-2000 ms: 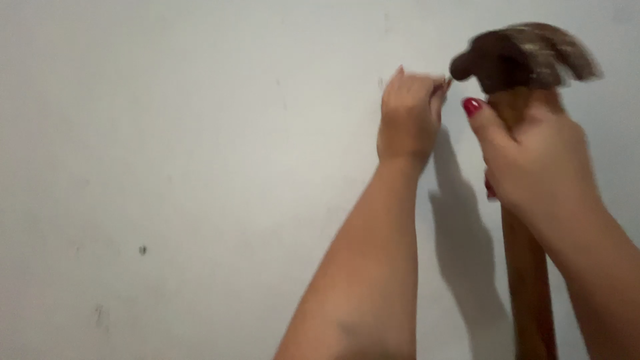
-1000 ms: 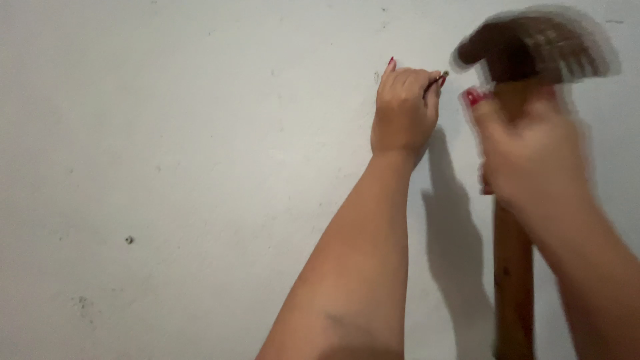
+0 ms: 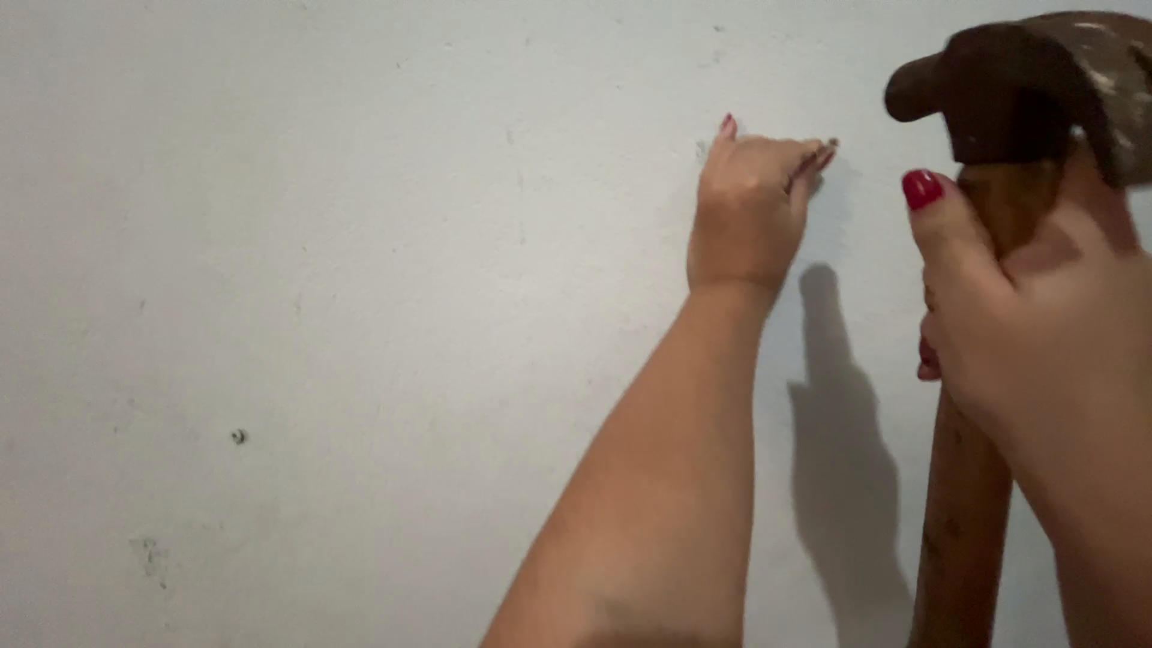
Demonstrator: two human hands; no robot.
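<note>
My left hand [image 3: 751, 202] rests against a white wall [image 3: 405, 297], thumb and finger pinching a small nail [image 3: 832, 143] whose head shows just past the fingertips. The nail's point is hidden by the hand. On the right, my right hand [image 3: 1035, 279] grips a claw hammer [image 3: 1003, 99] high on its wooden handle [image 3: 963, 531], close under the dark metal head. The hammer's striking face points left toward the nail, with a gap between them. Its claw reaches the right edge of the view.
The wall carries a small dark hole or mark [image 3: 238, 436] at the lower left, a scuffed patch [image 3: 150, 558] below it and faint marks near the top. A shadow [image 3: 841, 450] falls on the wall between the two arms.
The hammer was blurred with motion in both earlier frames and is sharper now, farther to the right of the nail. My left hand keeps its pinch at the wall.
</note>
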